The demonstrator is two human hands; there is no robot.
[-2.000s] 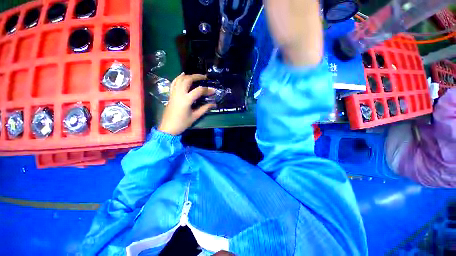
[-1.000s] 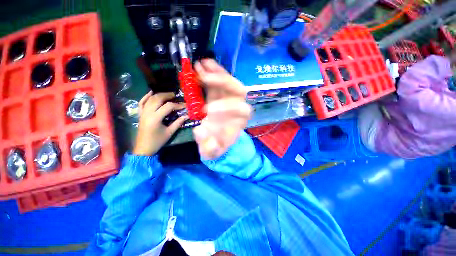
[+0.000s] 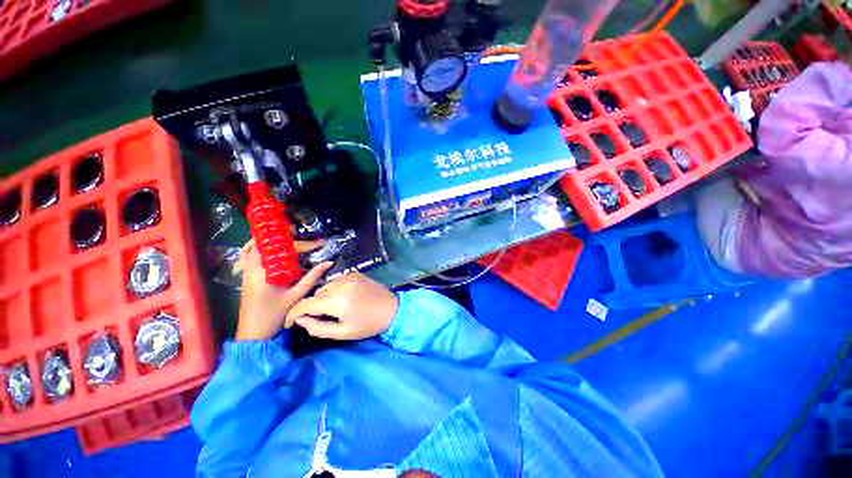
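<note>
The red ribbed clamp handle (image 3: 271, 235) points down toward me from its silver linkage (image 3: 237, 149). It belongs to the black test fixture (image 3: 360, 213) on the green bench. My left hand (image 3: 264, 297) lies at the fixture's front edge, partly behind the handle; its fingertips are hidden, so I cannot tell what it holds. My right hand (image 3: 347, 308) is beside it, fingers curled, close to the left hand's fingers. Shiny clear film (image 3: 332, 247) shows on the fixture. The left red tray (image 3: 166, 280) holds black discs and film-covered silvery discs.
A blue tester (image 3: 467, 159) stands right of the fixture, with a black gauge (image 3: 441, 73) and clear cylinder (image 3: 560, 47) above. Another red tray (image 3: 715, 121) lies right of it. A thin clear tube loops near the front edge. A person's pink sleeve (image 3: 794, 187) is at right.
The right hand came from over the tester onto the red handle, then left it and moved down beside the left hand. The handle now lies lowered toward me. The view has shifted.
</note>
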